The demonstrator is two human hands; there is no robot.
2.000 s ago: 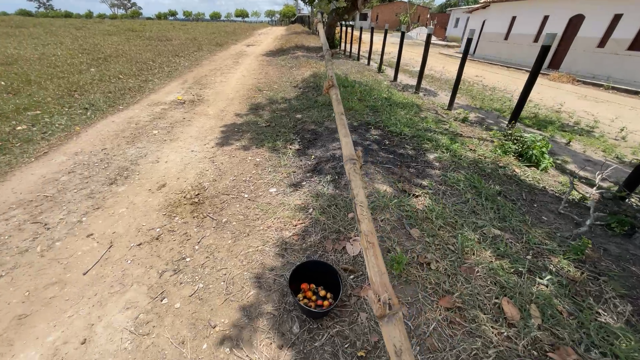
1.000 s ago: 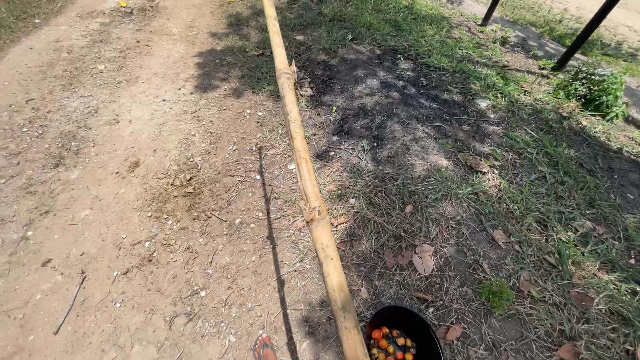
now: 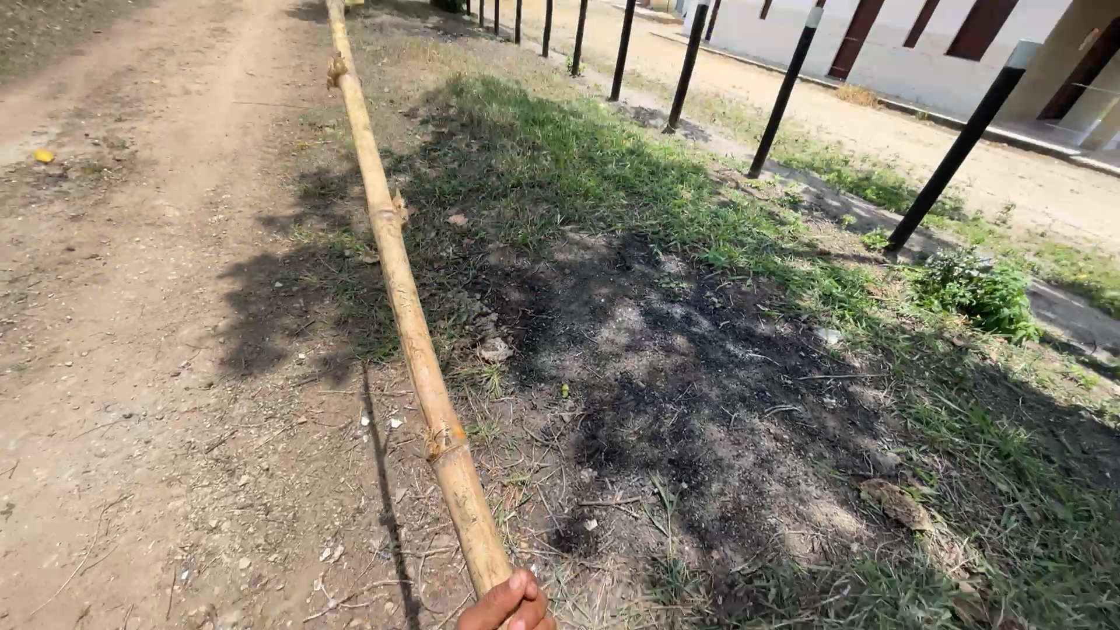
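Note:
A long bamboo pole (image 3: 411, 332) with rough nodes runs from the bottom middle up to the top left. My left hand (image 3: 509, 604), cut off by the bottom edge, has its fingers wrapped around the near end of the pole. Only the fingers and part of the thumb show. My right hand is out of view. The pole is raised, and a thin dark shadow (image 3: 385, 499) lies on the dirt to its left. The far end of the pole passes out at the top edge.
Dark fence posts (image 3: 783, 92) with pale tops stand in a row at the upper right, before a white building (image 3: 770, 44). A dirt track (image 3: 175, 219) runs on the left. Grass (image 3: 560, 166) and a patch of blackened ground (image 3: 665, 376) lie right of the pole.
The pole has been lifted off its place beside the black bucket of orange and red fruits. The bucket, seen in both earlier frames, is out of view now. A hand has come into view on the pole.

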